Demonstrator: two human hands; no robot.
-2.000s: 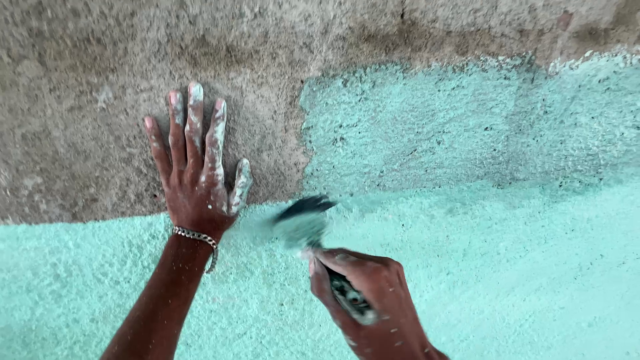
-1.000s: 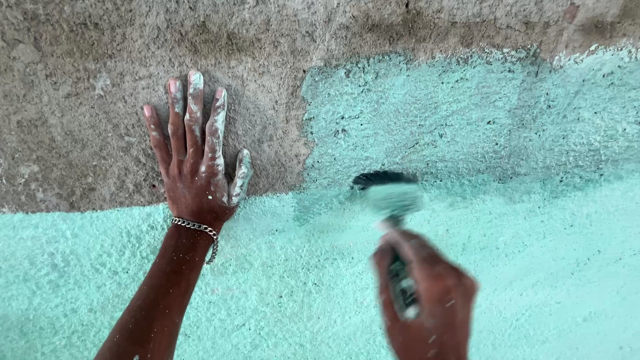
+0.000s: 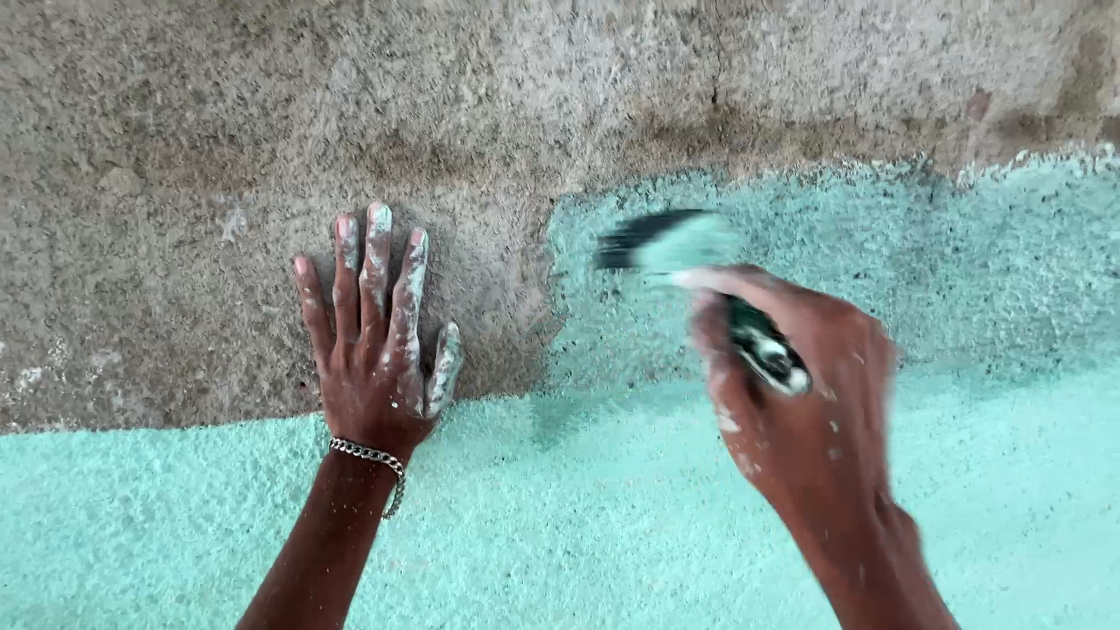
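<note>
My left hand, its fingers spread and speckled with pale paint, lies flat on the bare grey part of a rough wall, just above the edge of the turquoise paint. A chain bracelet circles that wrist. To the right, my right hand grips a paintbrush by its dark handle. The brush's dark bristle tips point left over the darker turquoise patch, and its middle is coated in turquoise paint. Motion blurs the brush, so contact with the wall is hard to tell.
Bare grey-brown wall spans the top, with a thin dark crack near the upper middle. The darker turquoise patch stretches to the right edge, above lighter turquoise paint. Small pale paint marks dot the bare wall at left.
My right hand and the paintbrush have moved up from the lower edge of the darker patch to its upper left part. My left hand stays flat on the wall.
</note>
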